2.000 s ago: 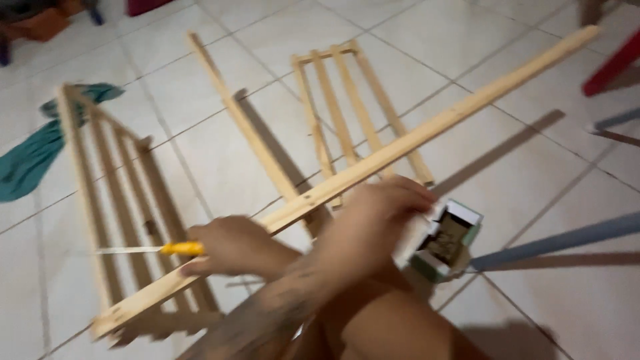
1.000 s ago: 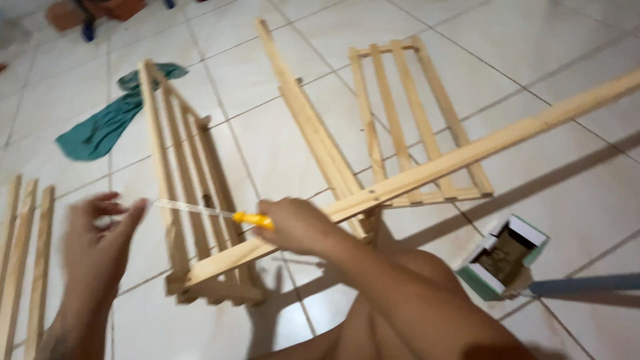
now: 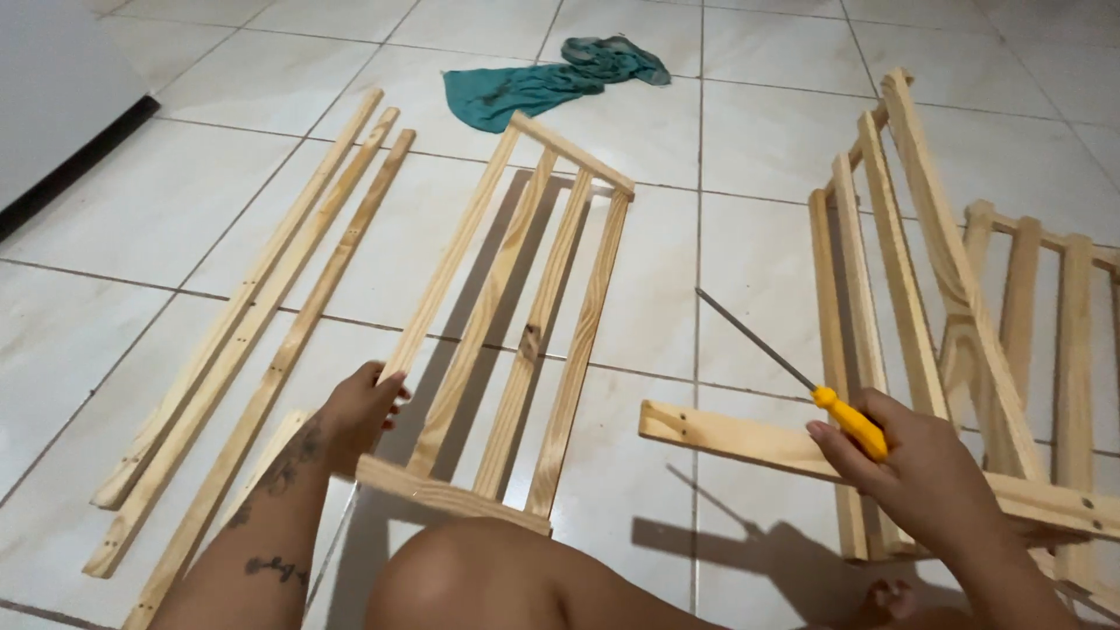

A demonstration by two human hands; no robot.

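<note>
My left hand [image 3: 372, 407] grips the left outer slat of a slatted wooden frame [image 3: 529, 341], which has a short crosspiece at each end. In my right hand [image 3: 901, 464] is a screwdriver with a yellow handle [image 3: 853, 424], its metal shaft pointing up and left. A wooden bar [image 3: 744, 437] with screw holes near its end passes under my right hand, tilted across the other slatted frame [image 3: 884, 262] at the right; whether my fingers also hold the bar, I cannot tell.
Several long wooden slats [image 3: 262, 324] lie side by side on the tiled floor at the left. A green cloth [image 3: 542, 87] lies beyond the frame. Another slatted wooden frame [image 3: 1072, 350] is at the far right. A white piece with a dark base edge [image 3: 70, 96] stands upper left.
My left hand, empty a second ago, now holds the slatted frame. The screwdriver has come away from that frame and points up and left. The view has swung left.
</note>
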